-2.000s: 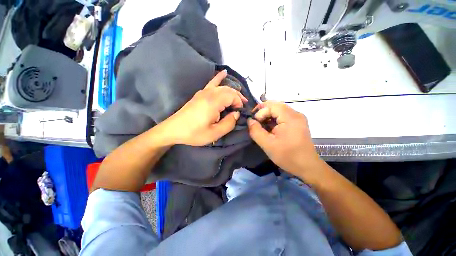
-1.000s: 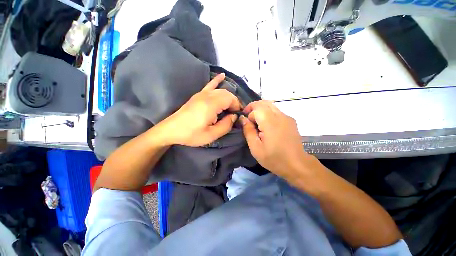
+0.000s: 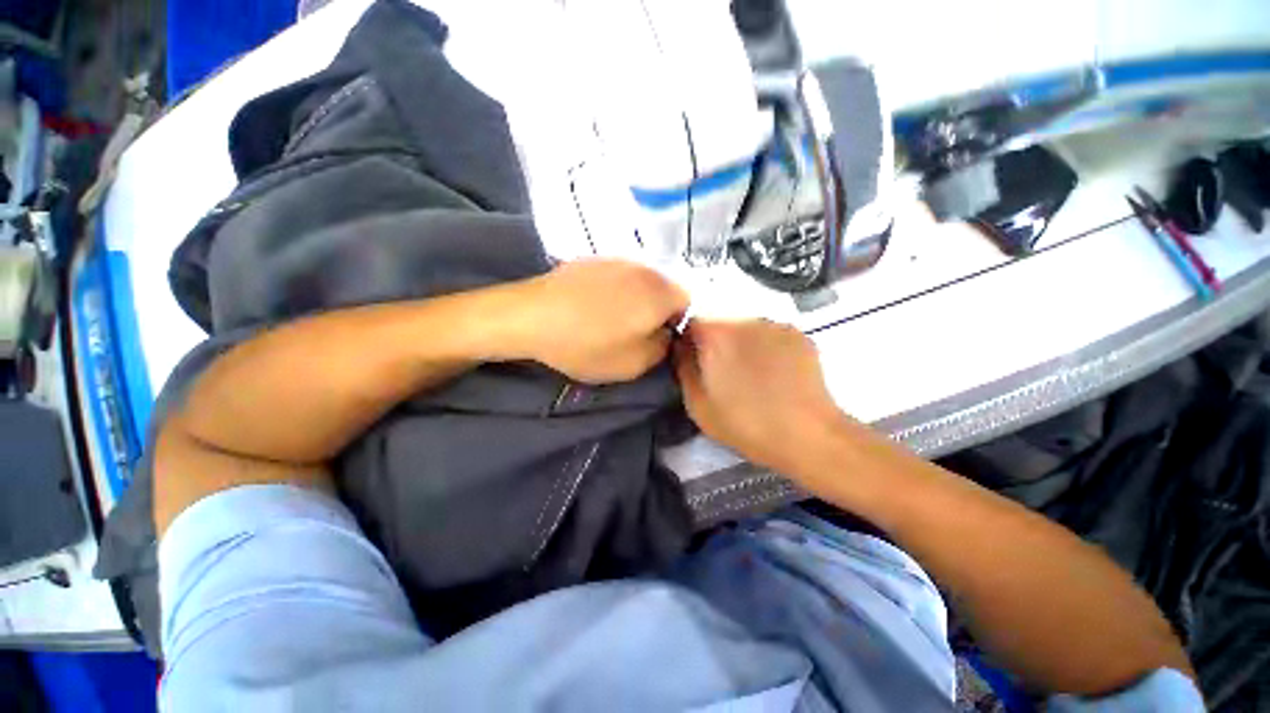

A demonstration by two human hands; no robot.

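A dark grey garment (image 3: 376,251) lies bunched on the left of the white machine table and hangs over its front edge to my lap. My left hand (image 3: 613,320) is closed on the garment near its right edge. My right hand (image 3: 752,383) pinches the same edge beside it, and the two hands nearly touch. The pinched part is mostly hidden by my fingers. Pale stitch lines show on the cloth below my hands. The sewing machine head (image 3: 822,181) stands just behind and right of my hands, blurred.
A black phone (image 3: 1024,195) lies right of the machine head. Thin red and blue sticks (image 3: 1177,251) lie farther right. A measuring tape (image 3: 975,404) runs along the front table edge (image 3: 891,453). Dark cloth (image 3: 1114,460) is below the table at right. Blue plastic shows at far left.
The view has turned and shifted. My hands now sit closer to the machine head, with fists tighter on the cloth. My left index finger is no longer extended. The garment is spread differently, showing stitch lines.
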